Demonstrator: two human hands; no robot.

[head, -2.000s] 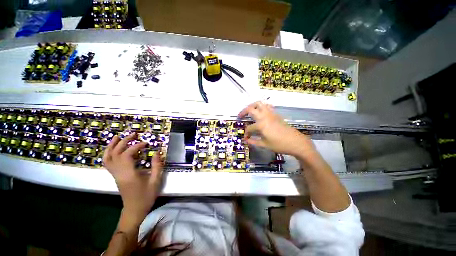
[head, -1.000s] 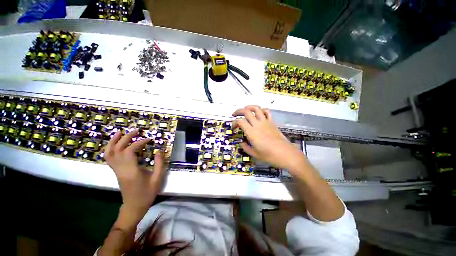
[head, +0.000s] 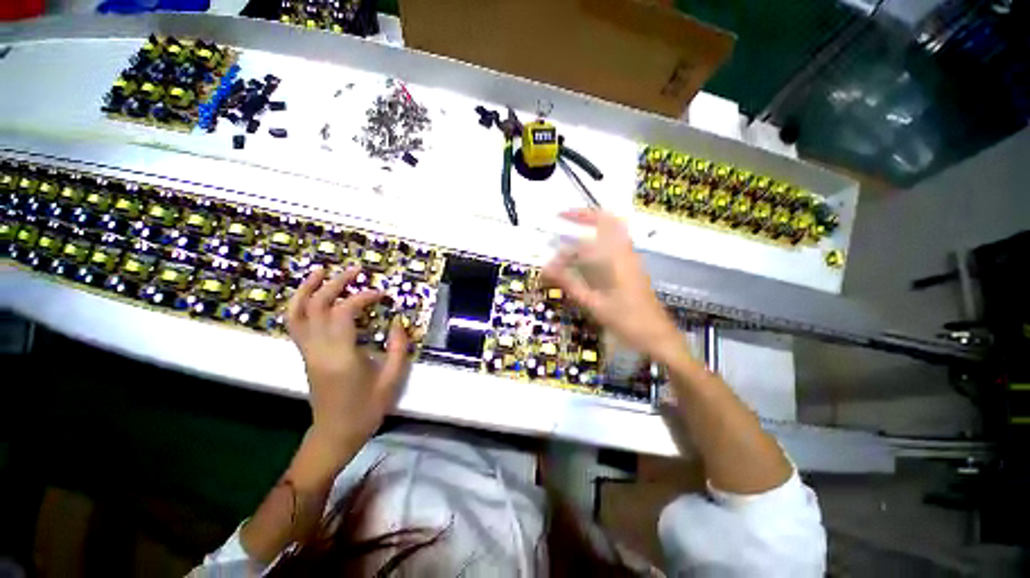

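A long row of circuit board panels (head: 169, 254) with yellow and black parts lies on the conveyor at the left. My left hand (head: 348, 339) rests over the right end of that row, fingers apart, holding nothing that I can see. A separate panel (head: 542, 339) lies to the right, across a dark gap from the row. My right hand (head: 604, 282) is over the upper right part of this panel, blurred, thumb and fingers bent close together. Whether it holds a small part cannot be told.
On the white shelf (head: 339, 192) behind are a panel (head: 169, 85), loose black parts (head: 254, 107), small leaded parts (head: 395, 124), cutters (head: 507, 186), a yellow-labelled round item (head: 540, 145) and a yellow strip panel (head: 734, 198). A cardboard box (head: 565, 51) stands behind. Conveyor rails (head: 813, 339) run right to dark machinery.
The whole view has shifted and tilted. My right hand's fingers, spread over the separate panel before, are now raised and bent together. My left hand stays over the row's right end.
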